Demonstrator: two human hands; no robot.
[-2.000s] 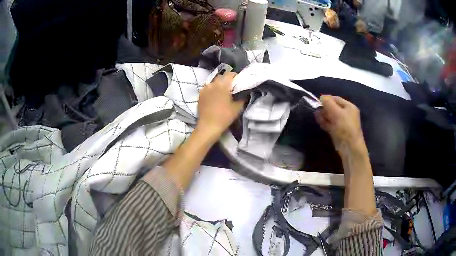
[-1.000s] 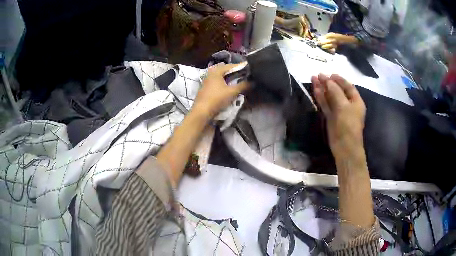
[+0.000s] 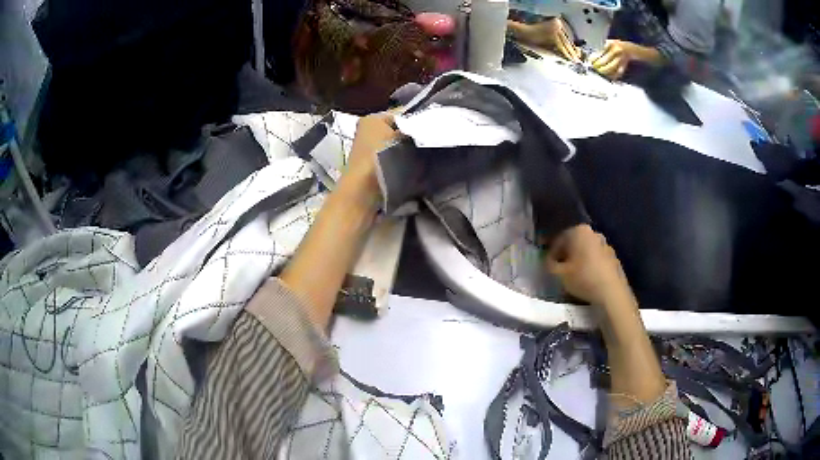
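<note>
White quilted panels [image 3: 216, 278] with dark diamond stitch lines spread over the left side. My left hand [image 3: 373, 162] grips the bunched upper end of the work, partly covered by cloth. A dark grey facing piece with a pale edge [image 3: 548, 171] arches from that hand to the right. My right hand [image 3: 584, 262] is lower, its fingers curled at the lower end of the dark piece; its fingertips are blurred. A quilted part [image 3: 490, 216] hangs between the hands.
Grey strips and a zipper [image 3: 548, 386] lie tangled at lower right, near a small red-and-white item [image 3: 706, 429]. A curved white rim [image 3: 512, 305] crosses the middle. Black cloth [image 3: 665, 225] lies right. Another person's hands [image 3: 611, 58] work at a machine behind. A white cone [image 3: 485, 36] stands at back.
The dark grey piece has been turned and now spreads in an arch between the hands. My right hand has moved down. My left hand stays at the bunched cloth.
</note>
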